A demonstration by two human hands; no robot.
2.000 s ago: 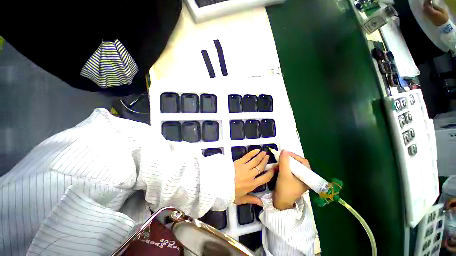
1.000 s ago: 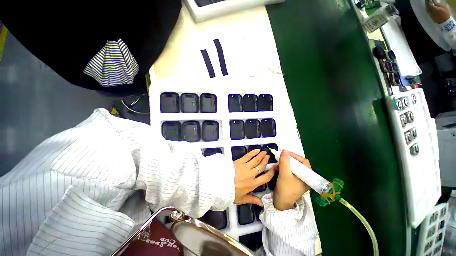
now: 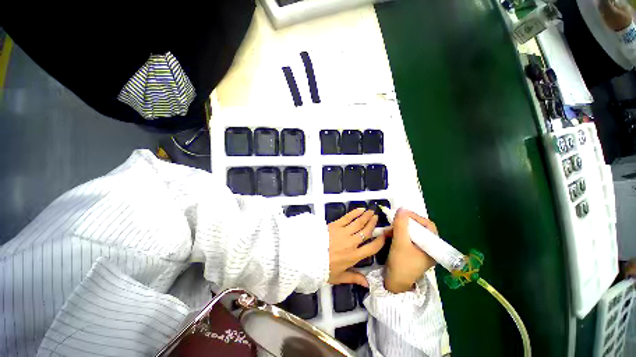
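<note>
The white parts tray [image 3: 314, 157] lies in front of me with black housings in two columns, in threes. My right hand [image 3: 406, 252] grips the white dispensing syringe [image 3: 437, 245], its narrow tip at the right housing of the third row in the right column. A green and orange patch joins its rear to a pale yellow hose [image 3: 505, 305]. My left hand [image 3: 349, 245] lies flat over the right column beside the tip, fingers slightly spread, covering several housings. Whether its fingertips press on a housing cannot be told.
Two black strips [image 3: 310, 77] lie beyond the tray on the cream sheet [image 3: 349, 49]. A long green surface [image 3: 474, 139] runs along the right. Further right are another white tray [image 3: 582, 230] and a person's hand [image 3: 616, 14]. A dark-clothed person is at upper left. Eyeglasses cross the bottom.
Both hands and the syringe keep nearly the same place over the tray. The view has shifted slightly. At lower right, something now shows at the edge of the far tray.
</note>
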